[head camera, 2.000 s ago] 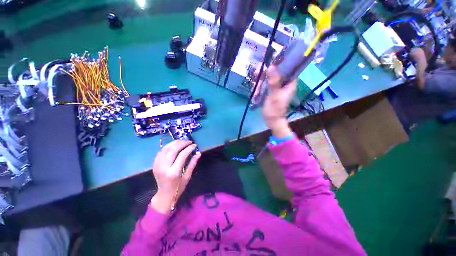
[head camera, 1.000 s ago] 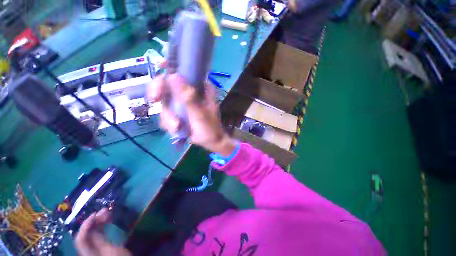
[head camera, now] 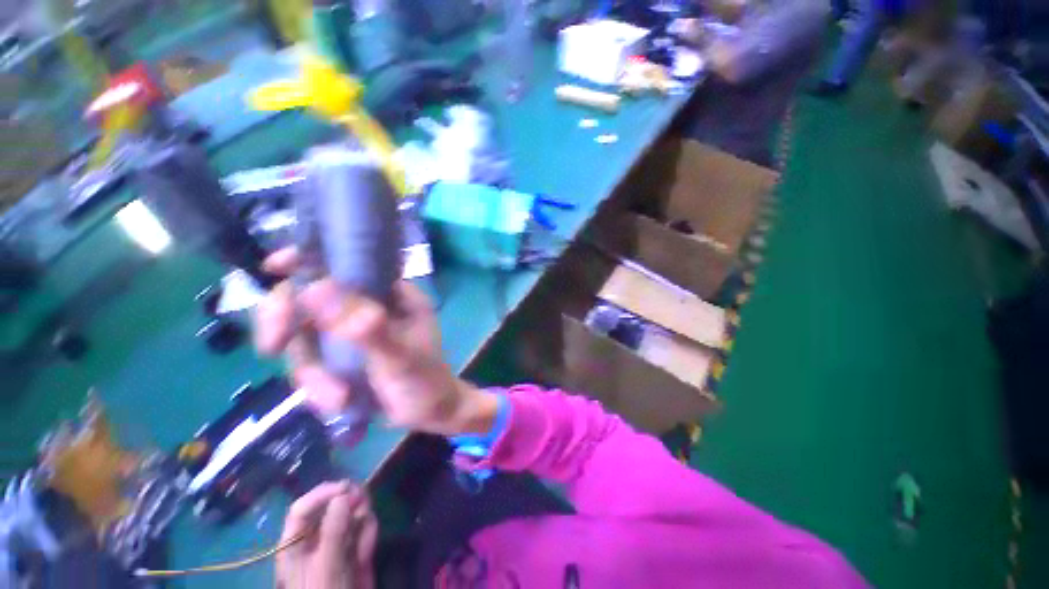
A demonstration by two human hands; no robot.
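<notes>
My right hand [head camera: 374,345] is closed around a grey electric screwdriver [head camera: 354,224], held upright over the bench just beyond the black main unit. The main unit [head camera: 259,449], with a white strip across it, lies on the green tabletop. My left hand [head camera: 328,535] is at the table edge, near side of the unit, fingers bent together. A thin orange-yellow wire [head camera: 224,566] runs from its fingers to the left. Blur hides whether the fingers hold anything else. The screwdriver tip is blurred.
A second screwdriver [head camera: 190,196] hangs at left. Orange wires [head camera: 86,460] lie left of the unit. A teal box [head camera: 477,221] and a white box [head camera: 600,52] stand farther right. Cardboard boxes [head camera: 644,374] are below the table edge. Another person's sleeve [head camera: 771,40] shows at the top.
The view has swung right since the first frame, then partly back. My right hand keeps the screwdriver, now nearer the unit. My left hand's fingers have drawn together, and a wire shows beside them.
</notes>
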